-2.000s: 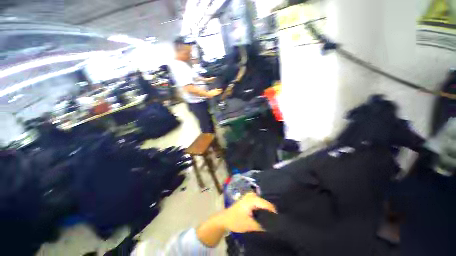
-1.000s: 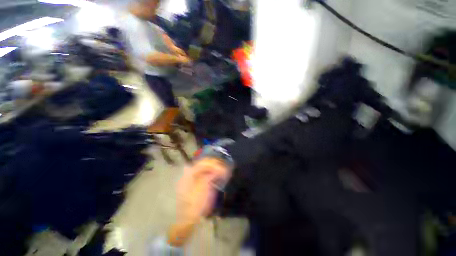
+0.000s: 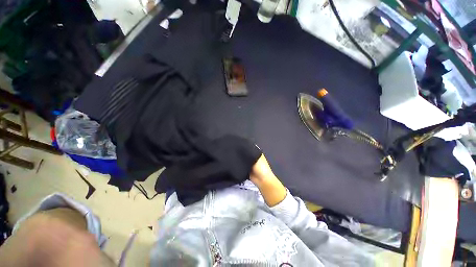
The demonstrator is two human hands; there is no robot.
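A black garment (image 3: 172,122) lies heaped over the left part of the dark pressing table and hangs over its near edge; thin pale stripes show at its left. My right hand (image 3: 258,168) reaches the near edge of the garment; its fingers are hidden by the cloth. My left hand or forearm (image 3: 52,242) is a blurred, cut-off patch of skin at the lower left, with no fingers visible. A steam iron (image 3: 318,117) with a blue-purple handle and orange tip lies on the table at right. A smartphone (image 3: 235,76) lies flat at the table's middle.
A hose (image 3: 363,137) runs from the iron to a metal stand at right. A white foam box (image 3: 402,94) stands at back right. A clear plastic-wrapped bundle (image 3: 83,136) and a wooden stool (image 3: 23,138) are at left. Dark cloth lies at upper left.
The view has swung from the aisle and standing person down to the table. The iron and phone now show clearly. My outstretched hand has left the middle of the view.
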